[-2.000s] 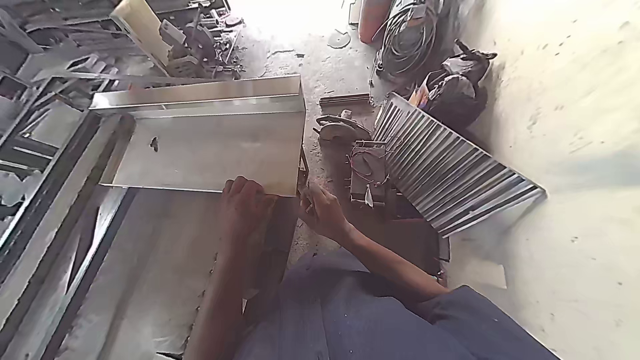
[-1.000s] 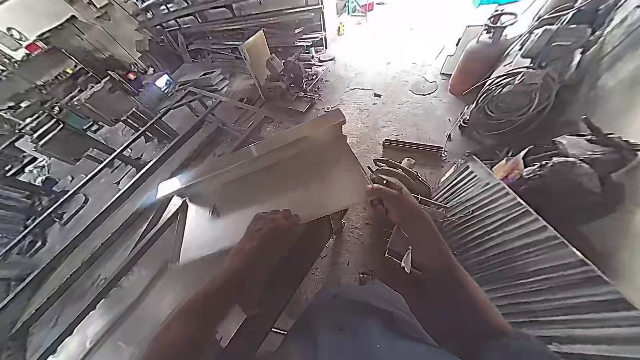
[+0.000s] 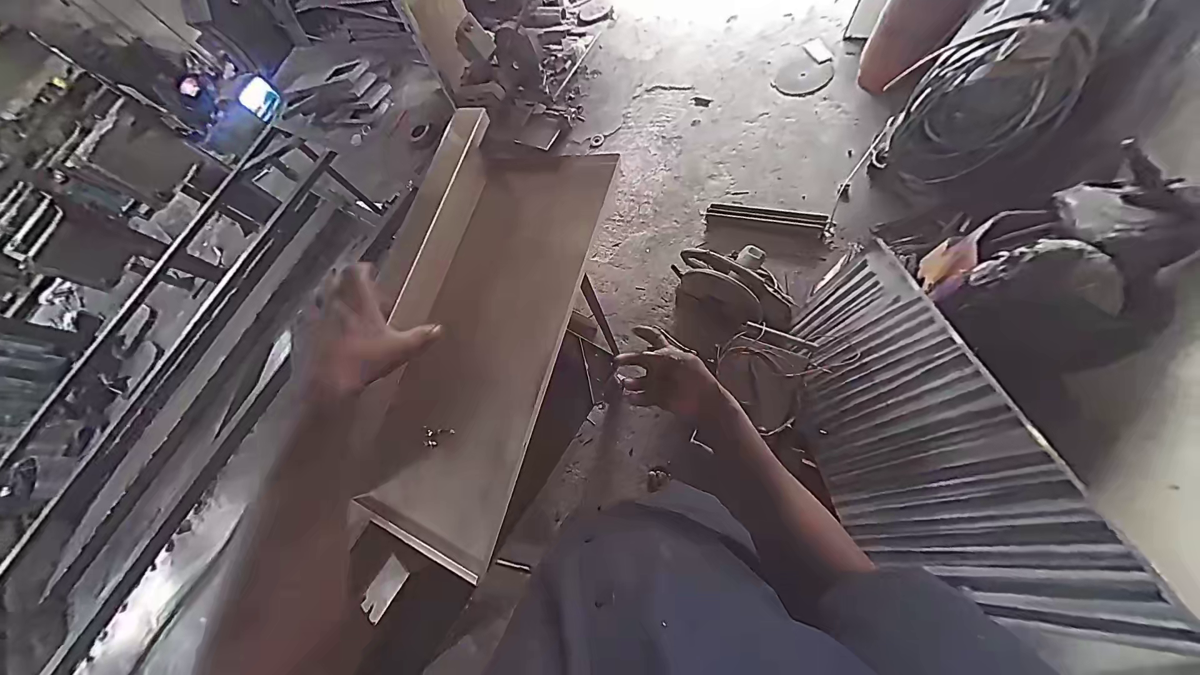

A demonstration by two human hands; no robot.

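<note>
A long sheet-metal tray with a raised folded side [image 3: 487, 309] lies at an angle in the middle of the view. Several small bits, too small to name, rest on its surface near the close end. My left hand [image 3: 356, 328] is over the tray's left folded side, thumb spread from the fingers, holding nothing; blur hides whether it touches the metal. To the right of the tray, my right hand [image 3: 670, 375] is raised with its fingers curled and apart. Beside its fingertips is a thin dark bar [image 3: 600, 314], and I cannot tell whether they touch it.
A ribbed metal panel [image 3: 966, 450] leans at the right. Near it are a machine with a round guard [image 3: 731, 286], short dark bars [image 3: 767, 217] and a coiled cable [image 3: 994, 84]. Long metal bars [image 3: 187, 375] run along the left. A bright light [image 3: 260, 97] glows at the upper left.
The tray has turned from lying crosswise to pointing away from me. My left hand has left the tray's near edge and is now over its left side. My right hand has come away from the tray's corner.
</note>
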